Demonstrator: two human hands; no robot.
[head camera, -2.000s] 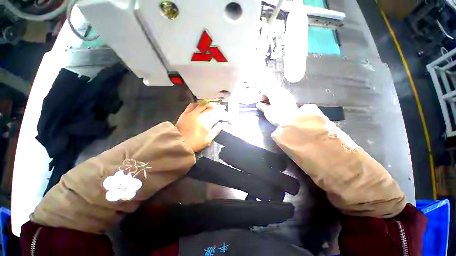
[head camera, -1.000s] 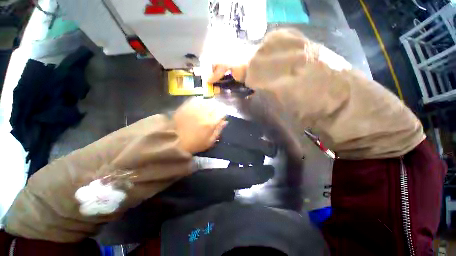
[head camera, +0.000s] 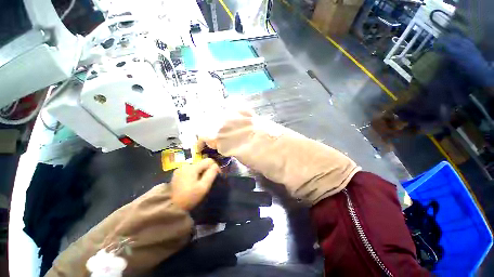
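Observation:
The white machine head (head camera: 116, 105) with a red three-diamond mark stands at the left centre. Below it is the yellow clamp plate (head camera: 176, 160). My left hand (head camera: 194, 183) is beside the plate, fingers bent at the edge of the black strips; its fingertips are blurred. My right hand (head camera: 208, 147) is just right of the plate, mostly hidden by glare and the sleeve, close to a small dark piece (head camera: 218, 157); its grip cannot be told. Wide black fabric strips (head camera: 238, 200) lie fanned out below my hands on the metal table.
A black cloth pile (head camera: 57, 195) lies at the left. Teal panels (head camera: 246, 81) are beyond the machine. A blue crate (head camera: 460, 216) with black pieces stands at the lower right. A blurred person (head camera: 449, 70) is at the upper right, near a yellow floor line. A carton (head camera: 336, 16) is at the back.
The view has swung to the right, bringing in the blue crate, the aisle and a person. The black strips still lie below my hands, which remain near the yellow plate.

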